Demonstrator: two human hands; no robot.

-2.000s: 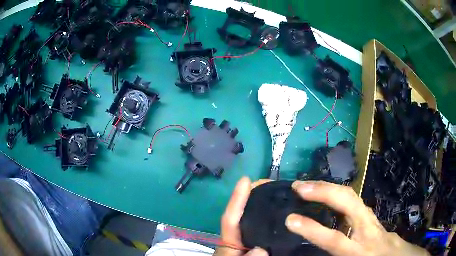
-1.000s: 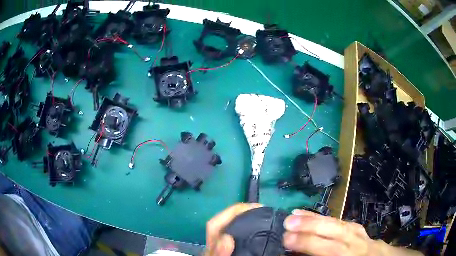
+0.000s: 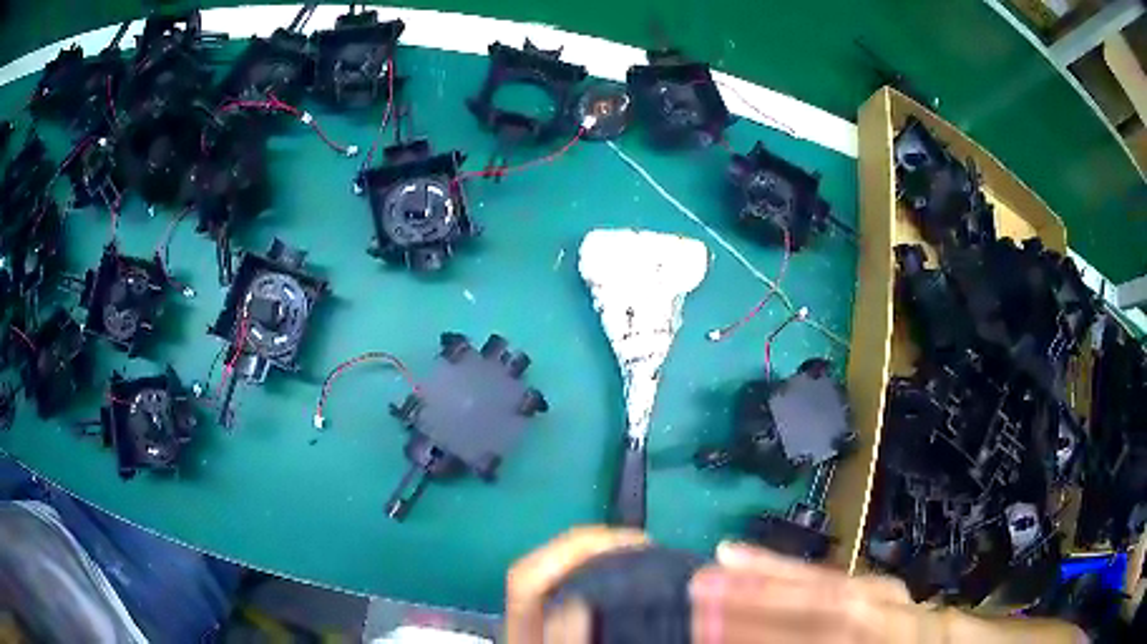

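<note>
A black housing assembly (image 3: 631,596) is held at the bottom edge of the view, blurred and partly cut off. My left hand (image 3: 547,581) is around its left side. My right hand (image 3: 805,599) has its fingers on its right side. The wrapped hammer (image 3: 644,296) lies just beyond my hands, its white head away from me and its black handle towards me. A housing assembly with its flat back plate up (image 3: 476,405) lies left of the hammer, with a red lead wire and white connector. Another flat-plate housing (image 3: 809,415) lies right of the hammer.
Open housings with round units (image 3: 419,210) lie across the left and back of the green mat. An open frame (image 3: 528,94) and a loose round unit (image 3: 605,111) lie near the white rail. A cardboard tray (image 3: 873,315) heaped with black parts stands at right. A person's clothed leg (image 3: 63,566) shows at lower left.
The view has shifted, so the mat's things sit further left. The held housing has turned and now sits lower, more cut off by the bottom edge. Both hands still hold it.
</note>
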